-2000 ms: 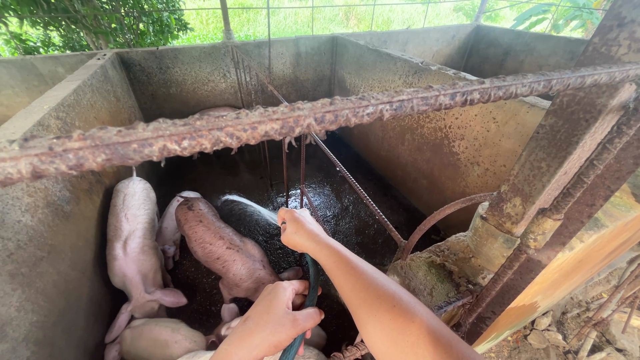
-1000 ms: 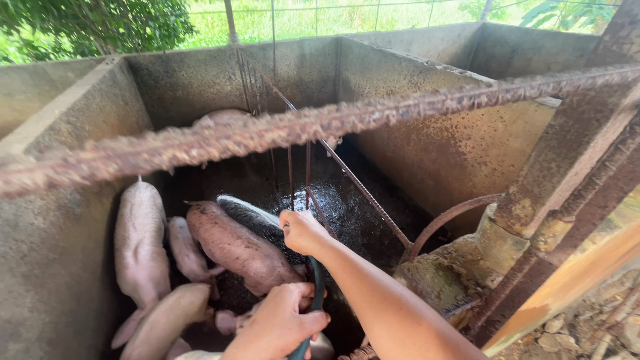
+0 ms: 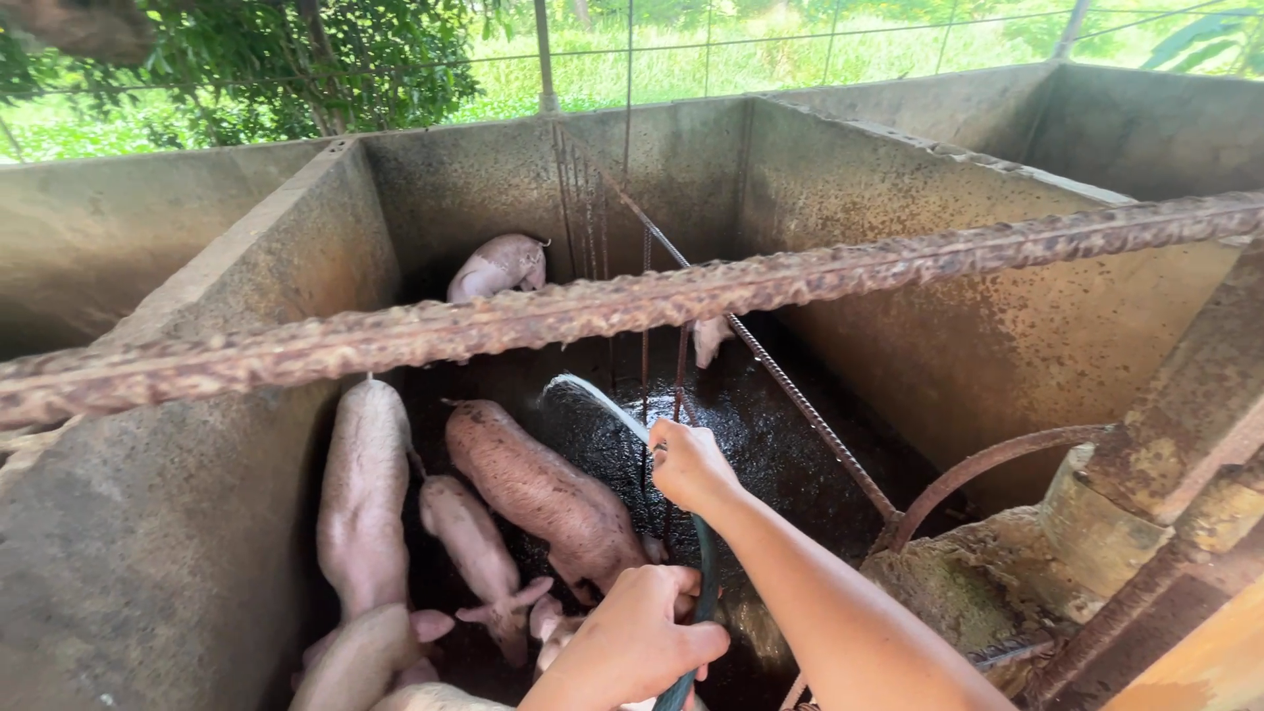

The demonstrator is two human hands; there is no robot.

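Note:
My right hand (image 3: 689,466) grips the end of a dark rubber hose (image 3: 707,578), and a stream of water (image 3: 597,397) shoots from it toward the pen's wet floor (image 3: 790,434). Lower down, my left hand (image 3: 647,627) is closed around the same hose. Several pink pigs crowd the left side of the pen: a long one (image 3: 365,484) by the wall, a smaller one (image 3: 474,543) and a dirt-speckled one (image 3: 543,484) close to my hands. Another pig (image 3: 502,265) is near the back wall, and one more (image 3: 709,341) shows partly behind the rusty bars.
A rusty ribbed steel bar (image 3: 632,296) crosses the view above my hands. A thinner rebar (image 3: 800,405) slants down to a curved bar (image 3: 987,464) at the right. Concrete walls (image 3: 987,326) enclose the pen, with a rusty post (image 3: 1185,395) at the right edge.
The smaller pig by the left wall has turned and moved nearer, its head now low beside my left hand. Both hands keep their hold on the hose while water keeps flowing.

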